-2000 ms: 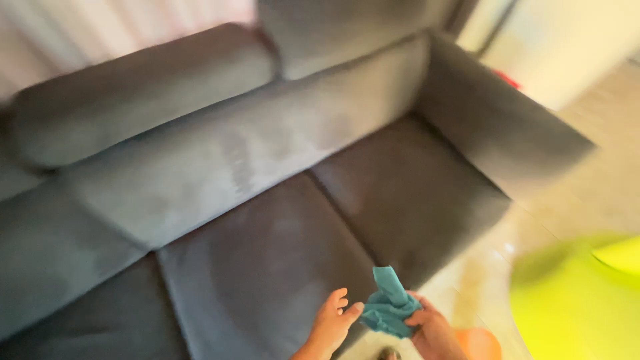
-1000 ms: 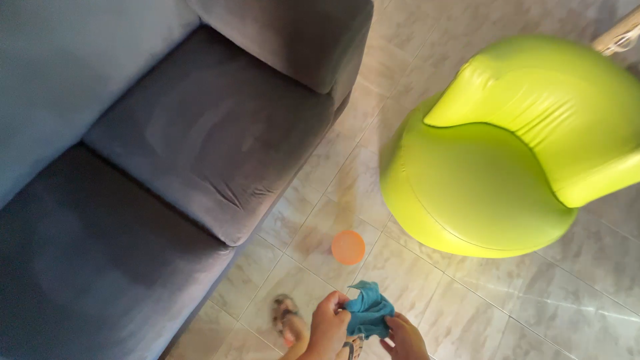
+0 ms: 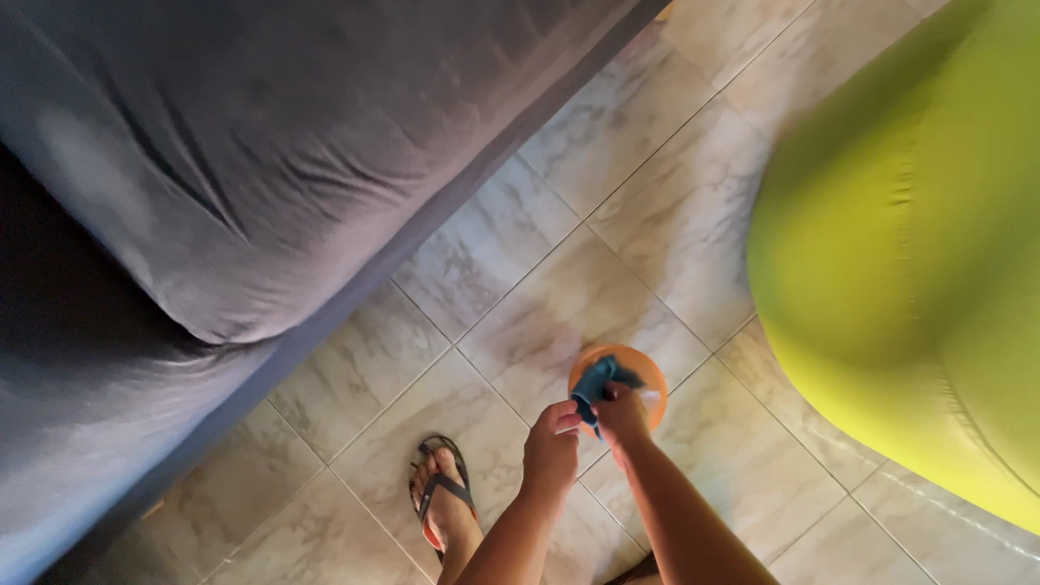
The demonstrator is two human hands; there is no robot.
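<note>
A teal cloth (image 3: 595,388) is bunched over an orange round container (image 3: 656,380), which looks like a bucket or bowl on the floor. My right hand (image 3: 624,416) grips the cloth from the right, fingers closed on it. At the cloth's lower left edge is my left hand (image 3: 554,443), fingers bent toward it; whether they pinch the cloth or only touch it is unclear. The hands and cloth hide part of the container, and its contents cannot be made out.
A dark grey fabric sofa (image 3: 341,162) fills the upper left. On the right stands a lime-green rounded armchair (image 3: 877,268). Marble-look floor tiles (image 3: 520,325) lie between them. My foot in a flip-flop (image 3: 443,491) is on the floor left of my hands.
The view has swung from the sofa down to the floor. My hands, with the cloth, are now over the orange container; one second ago they were below it in view.
</note>
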